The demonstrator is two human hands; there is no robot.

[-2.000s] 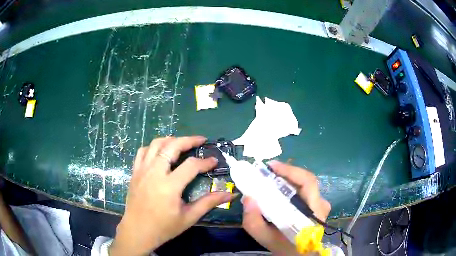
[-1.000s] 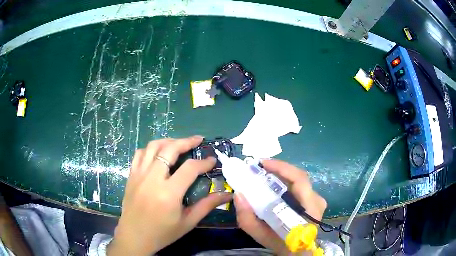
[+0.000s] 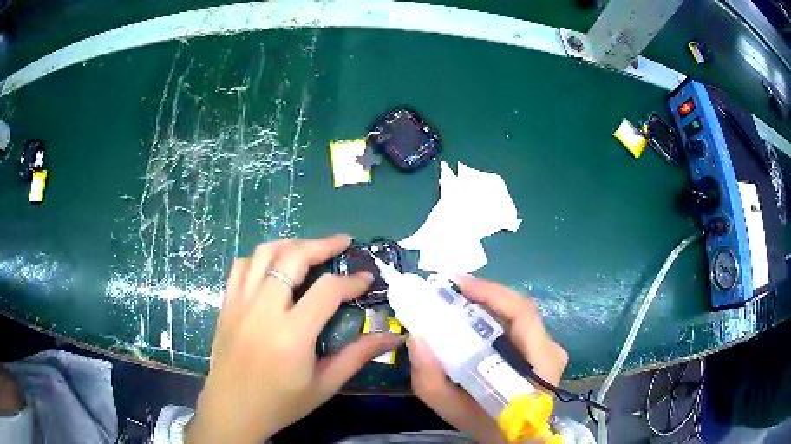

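Note:
A black device housing lies on the green bench in front of me. My left hand holds it, with fingers on its left edge and inner face. Its battery, silver with yellow edges, lies just below it, partly hidden by my thumb. My right hand is closed around a white glue syringe with a yellow cap at the rear. The syringe's narrow tip is over the inside of the housing; I cannot tell if it touches. A white paper scrap lies just right of the housing.
Another housing with a battery lies farther back. More sets lie at far left and beside the blue controller at right. A pale hose hangs over the bench edge. A metal rail and post stand behind.
Over the two seconds the view has shifted slightly. The syringe tip has moved a little up and left over the housing. My left hand still holds the housing.

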